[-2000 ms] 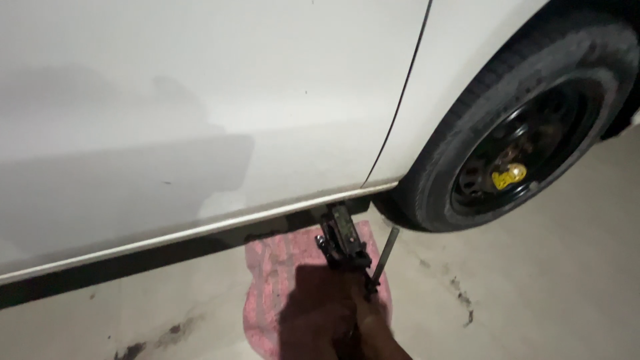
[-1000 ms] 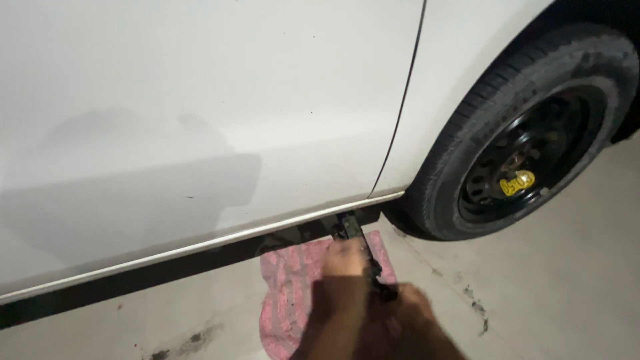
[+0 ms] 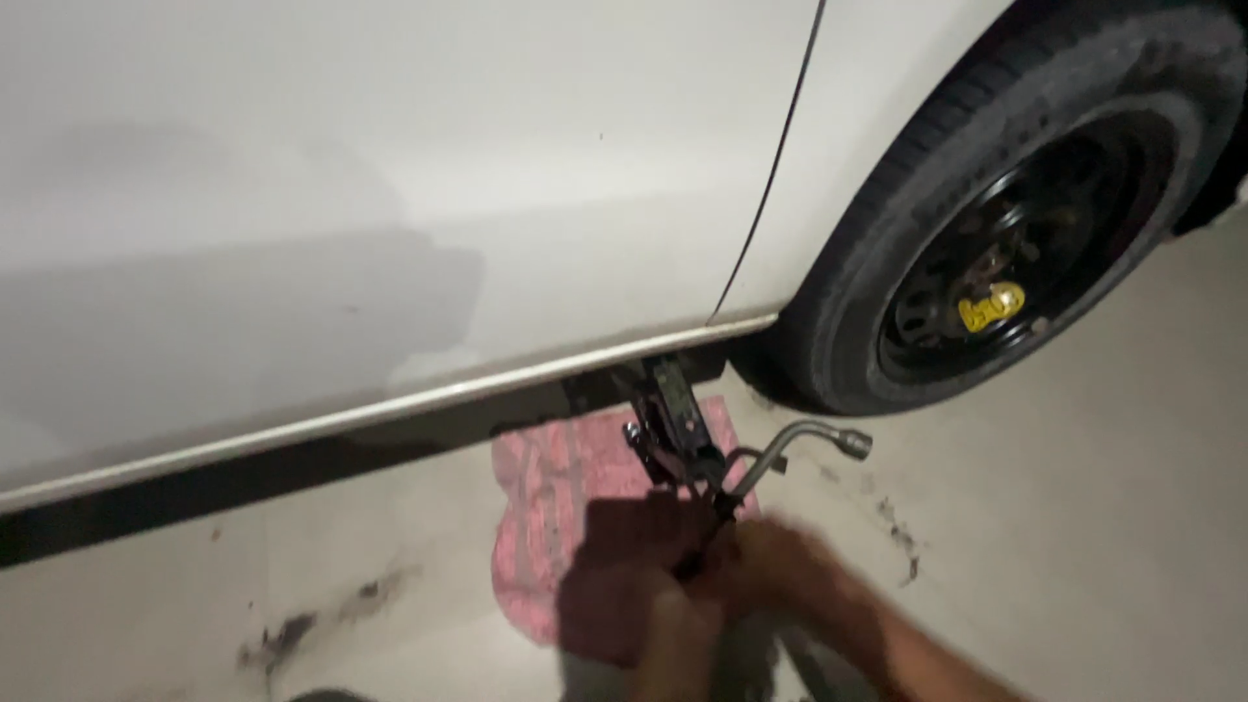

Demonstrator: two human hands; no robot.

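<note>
A dark metal car jack [image 3: 685, 414] stands under the sill of a white car, on a pink mat [image 3: 541, 517]. A bent lug wrench [image 3: 788, 439] with a socket end slants up to the right from my hands, in front of the jack. My right hand [image 3: 765, 561] is closed around a dark part at the lower end of the wrench; just which part it grips is blurred. My left hand [image 3: 673, 609] is close beside it, lower and to the left, dark and blurred, and what its fingers hold cannot be told.
The white car's door panel [image 3: 390, 195] fills the upper left, its sill [image 3: 439, 390] low above the concrete floor [image 3: 409, 585]. To the right stands a tyre [image 3: 848, 302] on a black steel wheel [image 3: 1033, 253] with yellow writing. Dark stains mark the floor.
The wrench's bent socket end now points to the upper right; two seconds ago a straight bar stood near there. Both hands have moved lower, away from the jack, since one second ago.
</note>
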